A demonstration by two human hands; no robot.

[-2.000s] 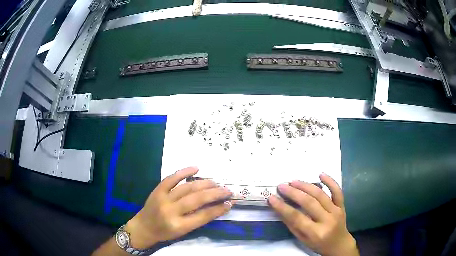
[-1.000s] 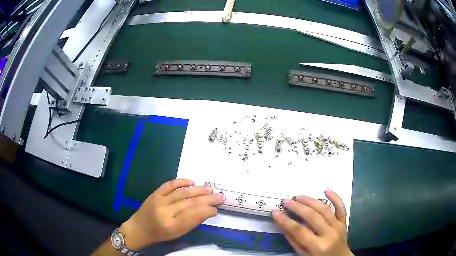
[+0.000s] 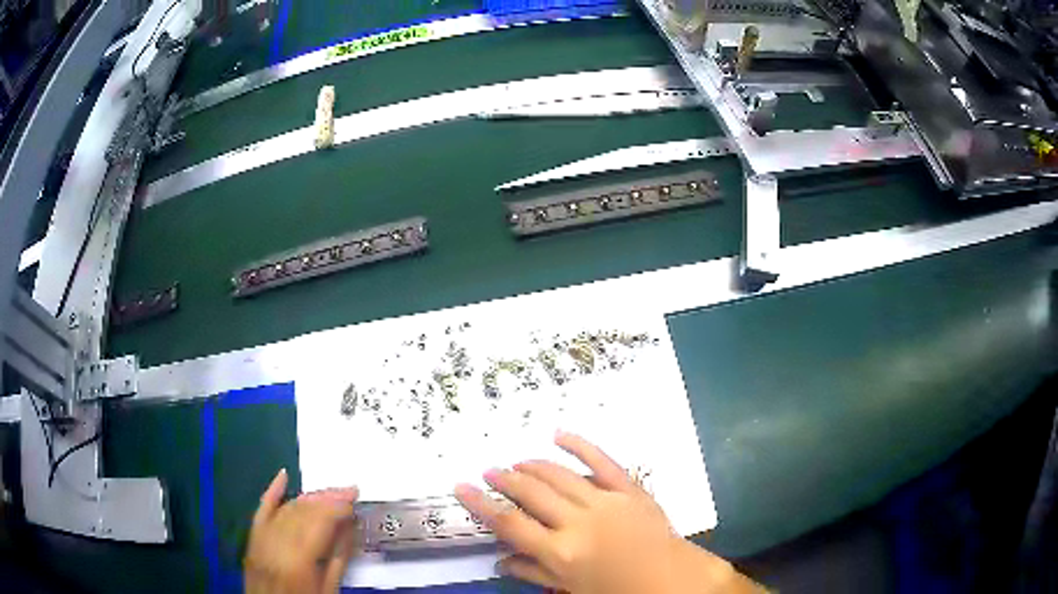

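Observation:
A grey fixture bar (image 3: 429, 522) with a row of round recesses lies along the near edge of the white sheet (image 3: 632, 435). My left hand (image 3: 299, 540) is at the bar's left end, thumb and fingers against it, cut off by the lower picture edge. My right hand (image 3: 586, 516) lies across the bar's right part, fingers spread over it and hiding that part. Loose small metal parts (image 3: 453, 377) are scattered on the sheet beyond the bar. Whether a small part is between my fingers cannot be told.
Two filled fixture bars (image 3: 337, 255) (image 3: 615, 204) lie on the green belt (image 3: 464, 250) beyond the sheet; a third shows at far left (image 3: 147, 304). A pale stop block (image 3: 325, 116) stands on a rail. Metal frames stand left and right, with a bracket (image 3: 760, 232) near the sheet.
The view has turned, so the scene appears lower and further left, with more of the right machine showing. My right hand has moved leftward along the bar and covers more of it.

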